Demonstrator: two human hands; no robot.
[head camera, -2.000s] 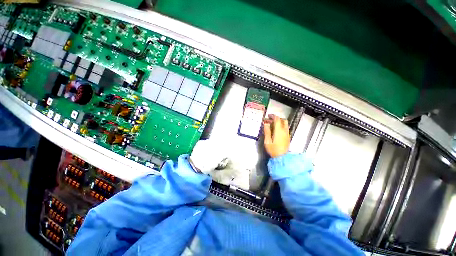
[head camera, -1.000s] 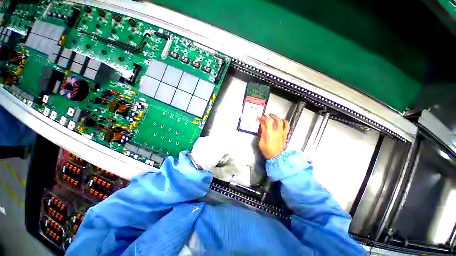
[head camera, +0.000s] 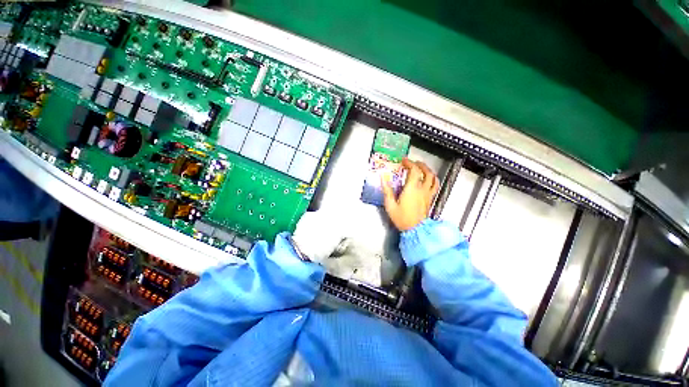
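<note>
A smartphone (head camera: 387,155) lies on the shiny metal plate, its screen lit green at the top, pinkish in the middle and bluish below. My bare right hand (head camera: 412,196) is at its right edge, with the thumb over the lower screen and the fingers curled beside it. My left hand (head camera: 317,233), in a white glove, rests on the plate near the board's corner; its fingers blur into the glare. A crumpled white glove (head camera: 359,263) lies against it; whether my left hand grips it I cannot tell.
Populated green circuit boards (head camera: 249,200) lie on the conveyor at left. The toothed chain and pale rail (head camera: 483,125) run along the far side. Metal crossbars (head camera: 472,204) stand right of my hand. A black bin with orange coils in trays (head camera: 113,261) is at lower left.
The phone screen has changed from a white and red page to a colourful one. My right thumb has come onto the screen. My left hand has stayed in place.
</note>
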